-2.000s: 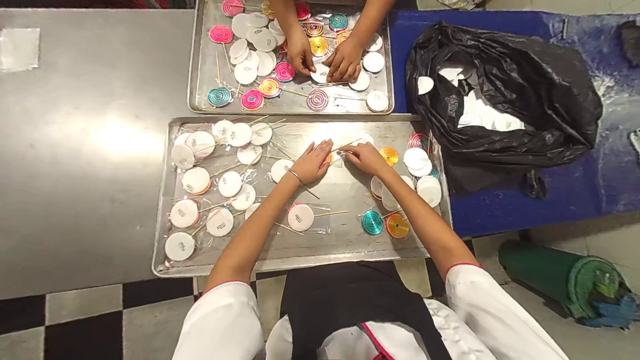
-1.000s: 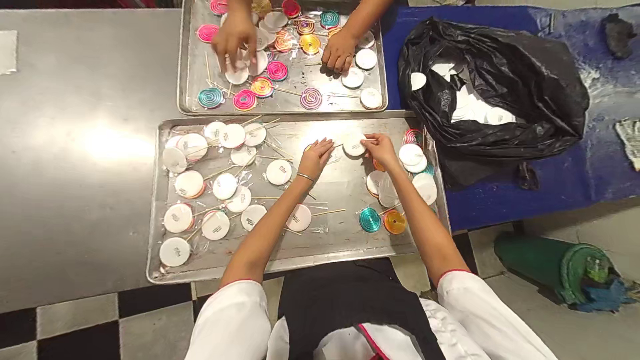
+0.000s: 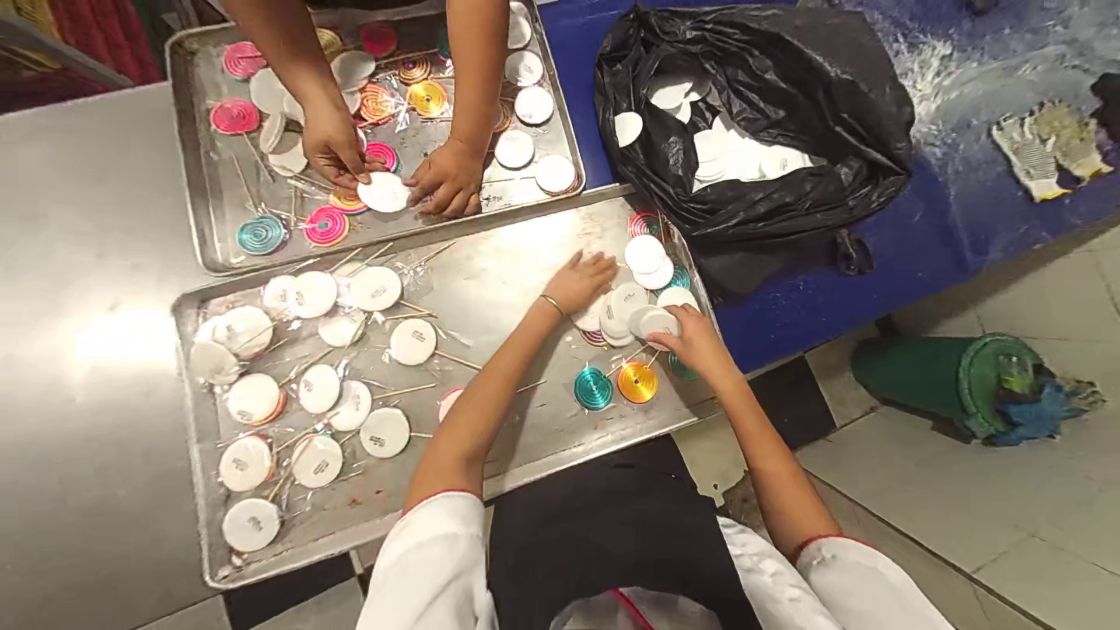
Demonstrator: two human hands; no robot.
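Observation:
My left hand (image 3: 579,282) rests palm down on the near metal tray (image 3: 516,468), fingers spread, with nothing seen in it. At the tray's right side, the thumb and fingers of my right hand (image 3: 694,339) pinch a white paper disc (image 3: 658,325) above a loose pile of printed white discs (image 3: 629,302). Just below the pile lie a teal spiral lollipop (image 3: 593,388) and a yellow one (image 3: 638,382). Wrapped lollipops with white discs on them (image 3: 318,388) and their sticks cover the tray's left half.
Beyond, another person's hands (image 3: 448,175) hold a white disc (image 3: 383,192) over a second tray (image 3: 194,206) of lollipops. A black plastic bag (image 3: 787,206) of white discs sits on the blue table (image 3: 927,232) at right, near gloves (image 3: 1050,150). A green bin (image 3: 927,376) lies on the floor.
My right hand has moved from the disc near my left hand over to the disc pile at the right. My left hand has let go of that spot's lollipop. The view has turned and shifted.

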